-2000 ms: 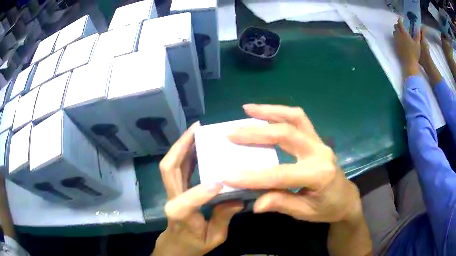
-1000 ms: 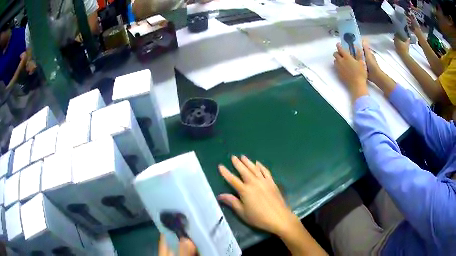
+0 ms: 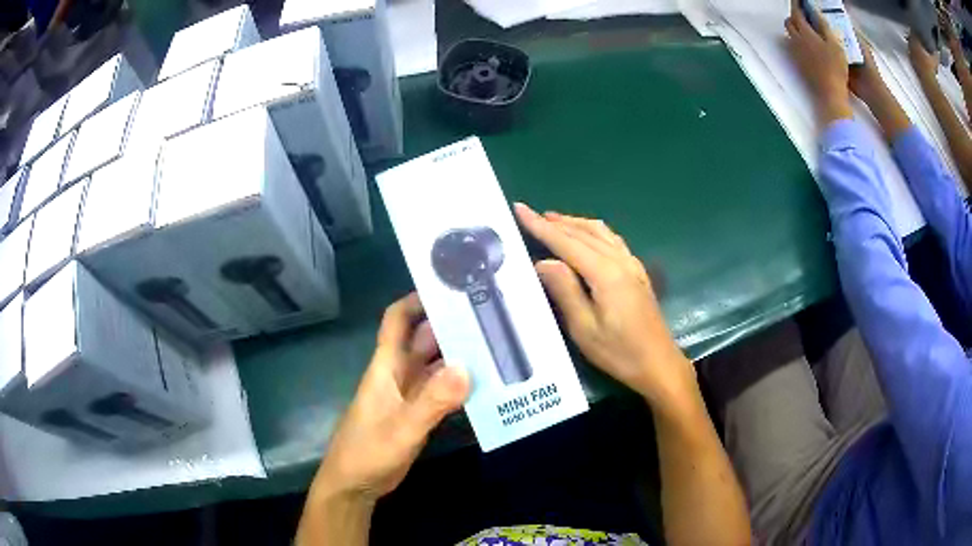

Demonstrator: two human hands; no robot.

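A tall white to pale blue retail box (image 3: 485, 304) is held tilted above the bench's front edge, its printed fan picture and "MINI FAN" text facing me. My left hand (image 3: 400, 400) grips its lower left side, thumb at the front edge. My right hand (image 3: 608, 293) is at its right side, fingertips along the edge; part of the fingers is hidden by the box. The box looks closed; its top end is not seen from above. Closed retail boxes (image 3: 213, 181) stand in rows at the left, white tops up.
A black square cup-like part (image 3: 483, 80) sits on the green mat (image 3: 661, 139) beyond the held box. White paper sheets lie at the back and under the left boxes. A neighbouring worker's blue sleeve (image 3: 885, 235) and hands holding a box are at the right.
The held box has moved up and right in view and now faces me. My right hand has left the mat and come to the box's side. The view has tilted down.
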